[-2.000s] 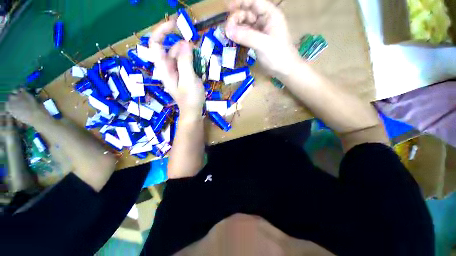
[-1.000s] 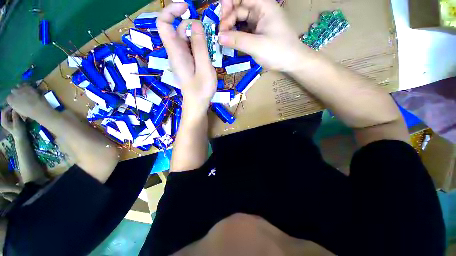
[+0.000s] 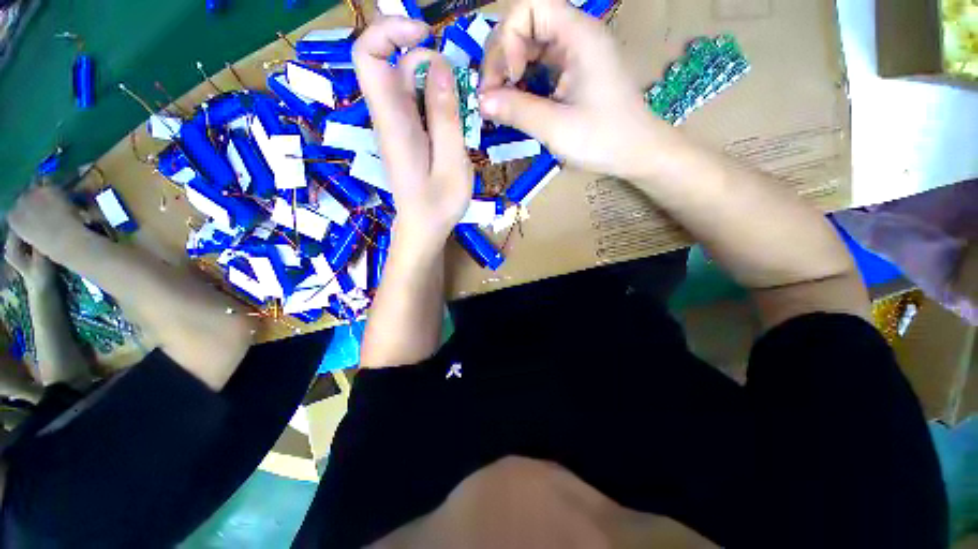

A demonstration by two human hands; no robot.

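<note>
My left hand (image 3: 421,139) holds a green circuit board panel (image 3: 463,88) upright between thumb and fingers at the top centre. My right hand (image 3: 552,91) touches the panel's right edge with thumb and fingertips closed together. A dark blue thing shows within my right hand's curled fingers; whether it is a held battery pack or one behind is unclear. What the right fingertips pinch is too small to tell. A heap of blue battery packs (image 3: 249,163) with white labels and thin wires lies below and left of my hands.
Spare green panels (image 3: 699,77) lie on the brown cardboard sheet (image 3: 751,139) at right. Another person's arms (image 3: 139,279) work at the left over green boards. Loose battery packs lie on the green bench (image 3: 139,54). A purple cloth is at the right edge.
The battery pack seen upright between my hands two seconds ago is no longer there. My right hand has come down to the panel's edge. The view has shifted, showing more of the spare panels.
</note>
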